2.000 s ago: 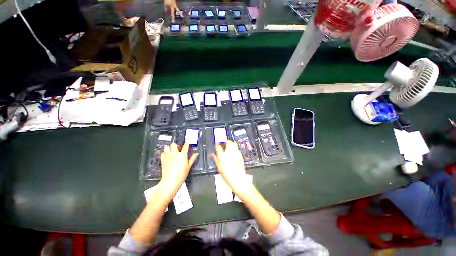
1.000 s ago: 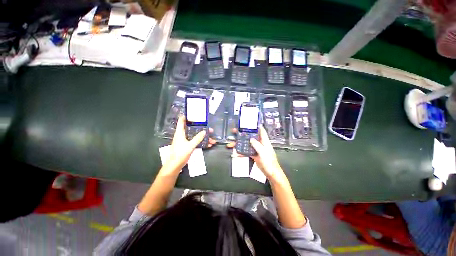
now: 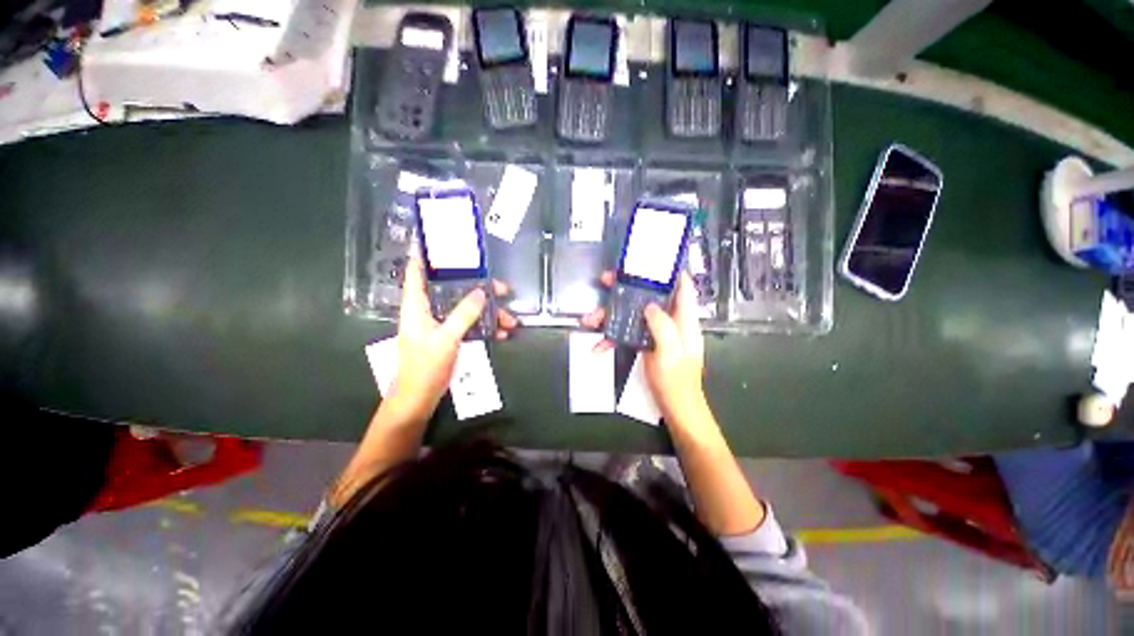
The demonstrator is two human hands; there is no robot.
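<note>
My left hand [image 3: 438, 326] holds a keypad phone [image 3: 450, 236] upright in the picture, its screen glowing white, thumb on the keys. My right hand [image 3: 665, 329] holds a second keypad phone [image 3: 654, 244], also lit white and slightly tilted, thumb at its keypad. Both phones are above the front row of the clear plastic tray [image 3: 529, 321]. Two middle front pockets hold white slips [image 3: 512, 203] and no phone. The outer front pockets hold phones lying back up [image 3: 764, 249], partly hidden at left. The back row holds several phones with dark screens [image 3: 591, 56] and one phone back up [image 3: 414, 77].
White cards [image 3: 592, 373] lie on the green bench mat [image 3: 187, 273] near its front edge. A smartphone [image 3: 893, 224] lies right of the tray. A white fan base [image 3: 1072, 214] stands far right. A white box [image 3: 218, 62] is back left. A person's blue clothing [image 3: 1057, 509] shows at lower right.
Both phones were lifted out of the front pockets and are now held further apart, the right one moved right. The back-row screens went from lit to dark. The camera view has tilted down.
</note>
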